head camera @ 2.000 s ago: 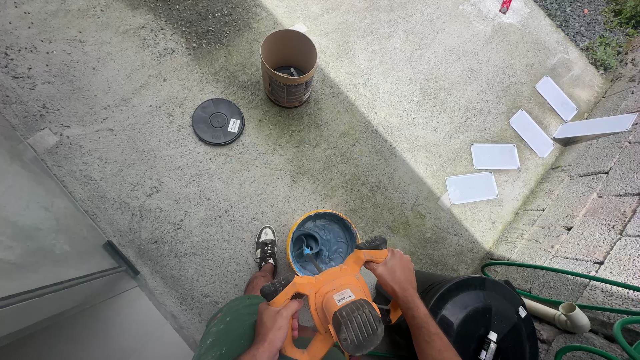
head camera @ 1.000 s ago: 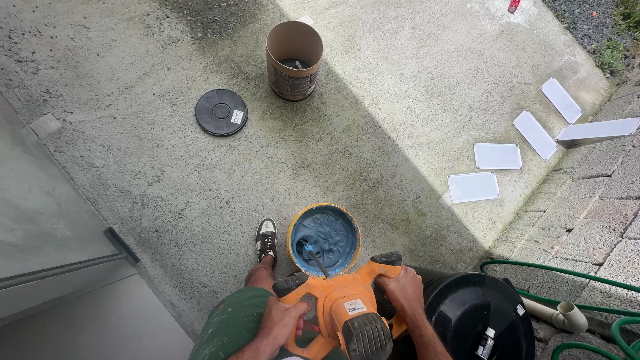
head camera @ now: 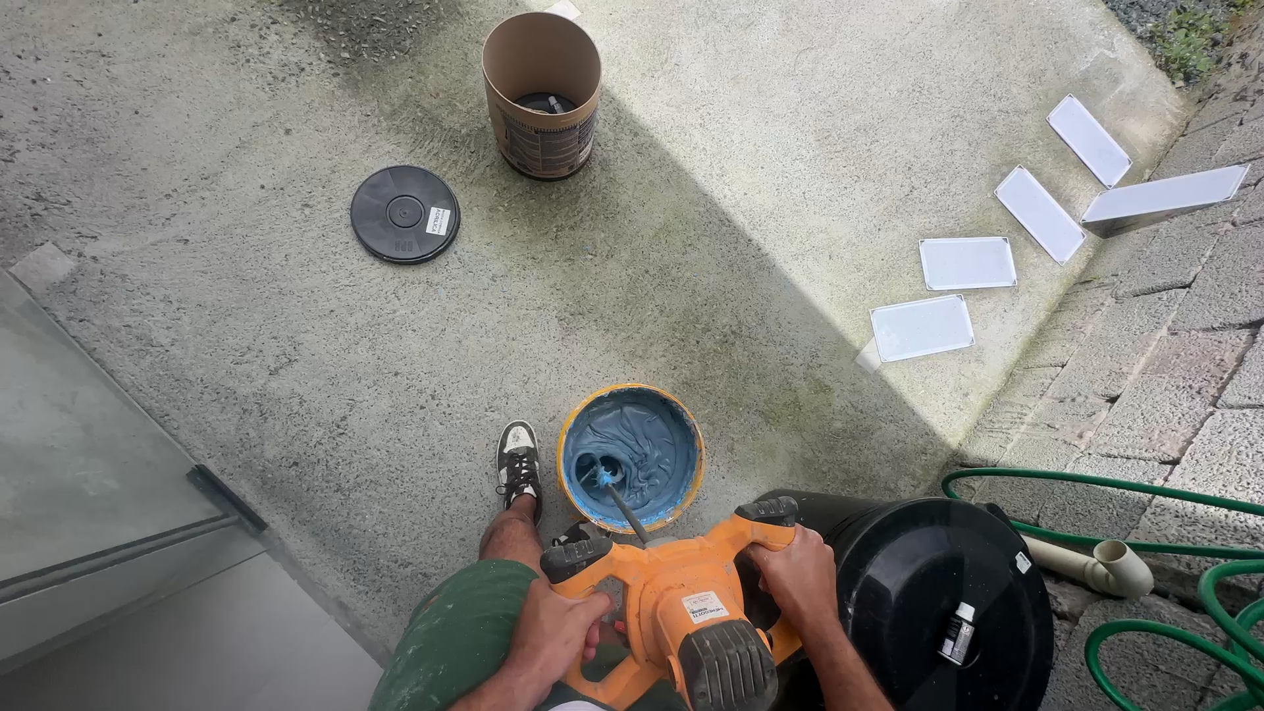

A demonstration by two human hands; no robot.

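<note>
An orange handheld paddle mixer is gripped on both sides: my left hand is closed around its left handle, and my right hand around its right handle. Its metal shaft slants into an orange-rimmed bucket on the concrete between my feet. Thick blue-grey paste fills the visible inside of that bucket, with a hollow and a brighter blue patch where the shaft enters. The paddle end is hidden in the paste.
A cardboard drum and a black lid are ahead. White rectangular panels lie at right by a block wall. A black barrel bearing a small tube, a pipe and green hose are near right; a glass panel is left.
The mixer's shaft has shifted within the bucket toward its left side, and the swirl pattern in the paste differs. Both hands have stayed on the handles.
</note>
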